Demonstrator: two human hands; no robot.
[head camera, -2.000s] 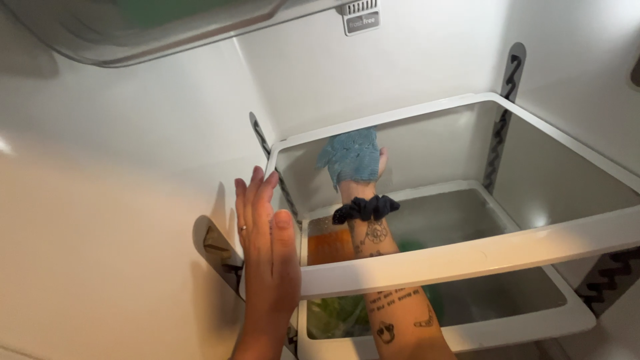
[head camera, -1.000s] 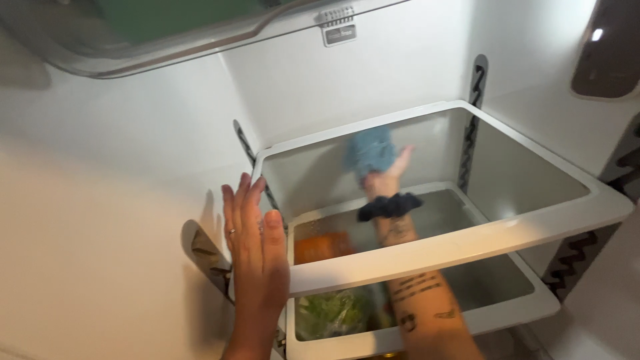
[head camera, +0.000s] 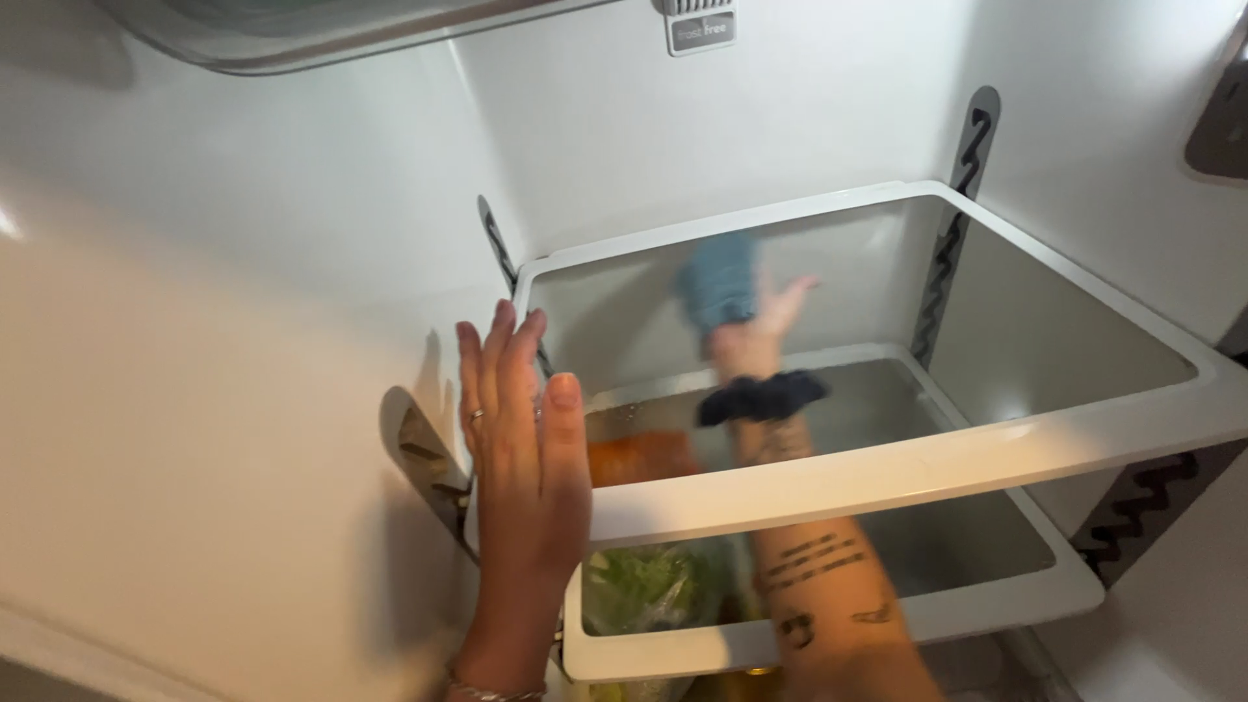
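Note:
Inside a refrigerator, my left hand (head camera: 526, 448) rests upright against the left front corner of the upper glass shelf (head camera: 838, 487), fingers extended and holding nothing. My right hand (head camera: 756, 327), with a dark scrunchie (head camera: 762, 398) at the wrist, reaches beneath that shelf and is seen through its glass. A blue cloth (head camera: 720, 281) lies under or in the right hand's fingers, blurred, near the back wall; the thumb sticks out to the right. The right forearm passes between the upper shelf and the lower glass shelf (head camera: 975, 604).
Below the lower shelf are a bag of leafy greens (head camera: 648, 585) and something orange (head camera: 639, 458). Slotted shelf rails (head camera: 941, 283) run up the walls. A vent piece (head camera: 702, 29) is on the back wall, and another clear shelf edge (head camera: 322, 58) crosses the top left.
The right hand and the blue cloth have shifted about beneath the upper shelf, and the thumb now points out to the side. The left hand stays at the shelf corner.

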